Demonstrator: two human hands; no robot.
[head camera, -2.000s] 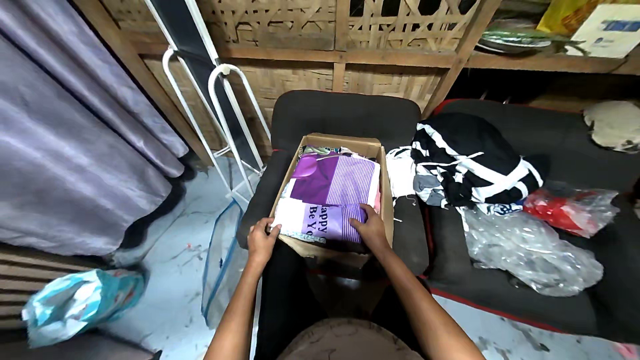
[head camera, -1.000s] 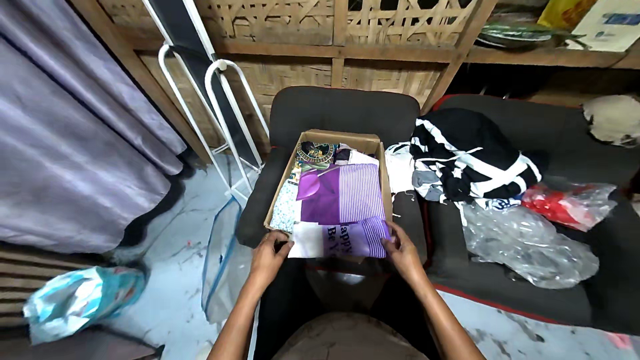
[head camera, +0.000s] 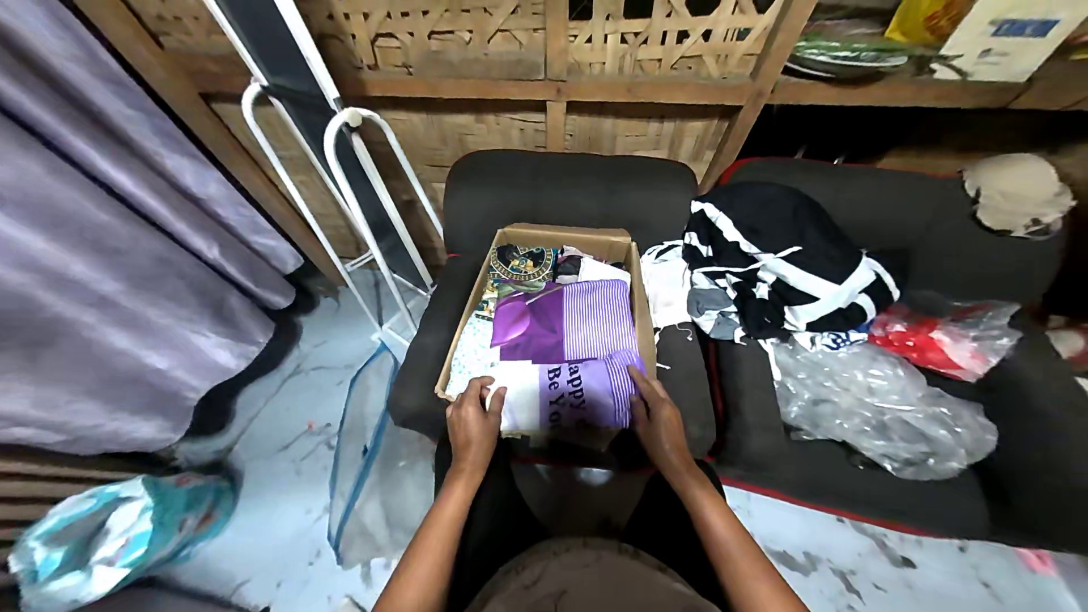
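An open cardboard box sits on the dark seat in front of me, filled with folded fabrics. A purple and white striped cloth printed with lettering lies over the box's near side, partly folded. My left hand pinches its left edge between thumb and fingers, and my right hand grips the striped right edge. Under and behind the cloth are a deep purple fabric part, a speckled pale cloth at the left, and a dark cloth with a round gold pattern at the back.
Right of the box lie a black and white garment heap, a clear plastic bag and a red item in plastic. A white metal frame stands at the back left. A teal and white bag is on the floor beside the curtain.
The lettered near part of the cloth has been drawn toward me, then lies slightly farther up over the box's near side. More of the patterned fabric at the back shows than two seconds ago.
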